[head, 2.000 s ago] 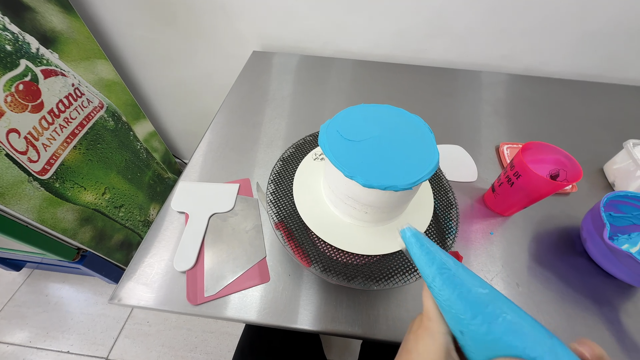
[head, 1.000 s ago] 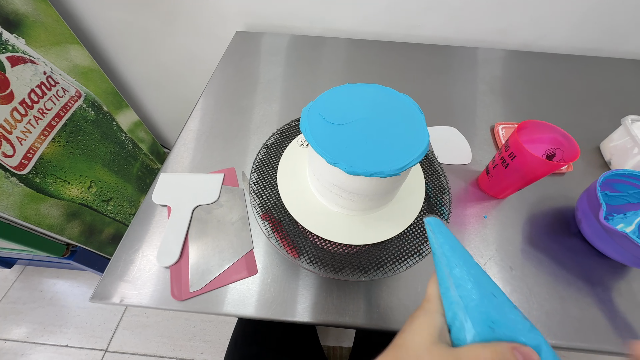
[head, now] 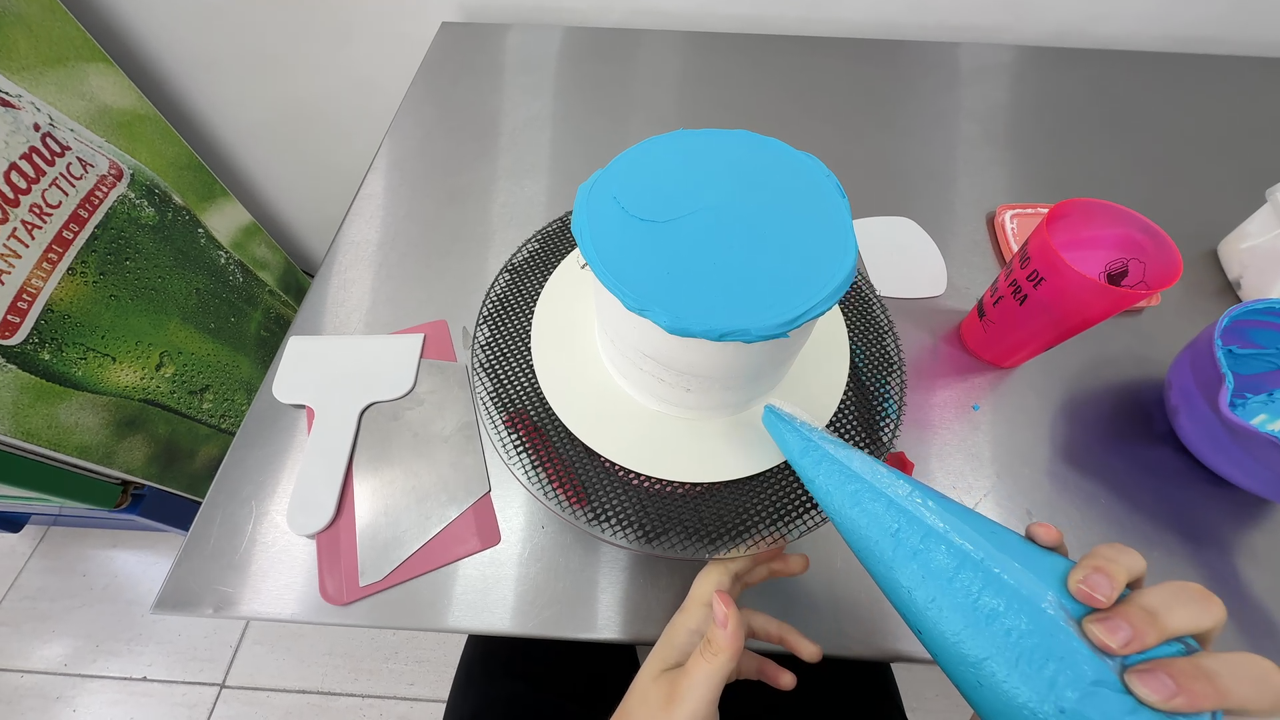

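Note:
A cake form or cake (head: pixel 690 370), white on its side, has blue frosting (head: pixel 720 230) across its top with an edge that overhangs. It stands on a round white board (head: pixel 575 390), on a turntable with a black mesh mat (head: pixel 650 520). My right hand (head: pixel 1150 620) grips a piping bag (head: pixel 930 540) full of blue frosting, its tip over the board's front right edge, close to the foot of the white side. My left hand (head: pixel 725 630) is at the turntable's front rim, fingers apart and holding nothing; whether its fingertips touch the rim is hard to tell.
Left of the turntable, a white scraper (head: pixel 340 400) and a metal scraper (head: pixel 420 470) lie over a pink one (head: pixel 465 530). Rightward are a white plastic scraper (head: pixel 903 257), a pink cup (head: pixel 1060 290), a purple bowl (head: pixel 1210 400) of blue frosting and a white container (head: pixel 1255 245). The steel table's edge (head: pixel 400 622) is in front.
My left hand has come to the turntable's front rim. The piping bag's tip has moved from right of the mesh mat to over the white board, and my right hand now grips the bag farther back.

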